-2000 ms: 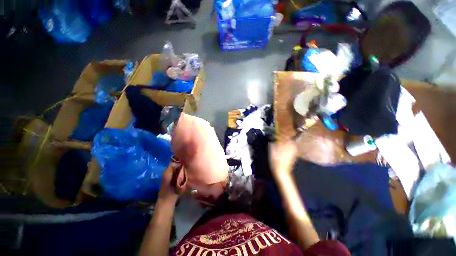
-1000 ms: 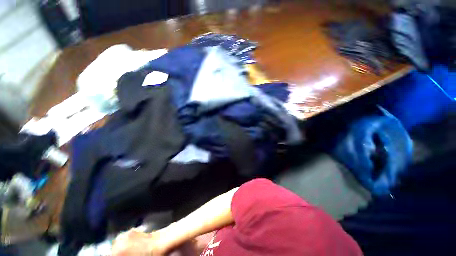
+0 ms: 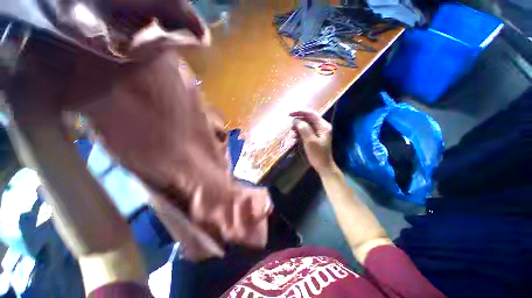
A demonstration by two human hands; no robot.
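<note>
The pink jacket [image 3: 169,128] hangs in blurred folds across the left and upper left, raised over the table. My left forearm runs up under it from the bottom left. My left hand is hidden by the cloth or cut off, so its grip does not show. My right hand [image 3: 315,132] is over the glossy table's near edge, right of the jacket and apart from it. Its fingers are loosely bent and slightly apart, with nothing visible in them.
Black hangers [image 3: 324,43] lie tangled on the brown table [image 3: 245,64], with red-and-yellow scissors [image 3: 326,68] beside them. A blue bin [image 3: 429,61] and an open blue plastic bag [image 3: 399,148] stand right of the table. Dark cloth [image 3: 478,204] is at the lower right.
The pink jacket has come into view, raised at the left. The view has turned, bringing the hangers, bin and bag closer. My right hand now shows at the table edge.
</note>
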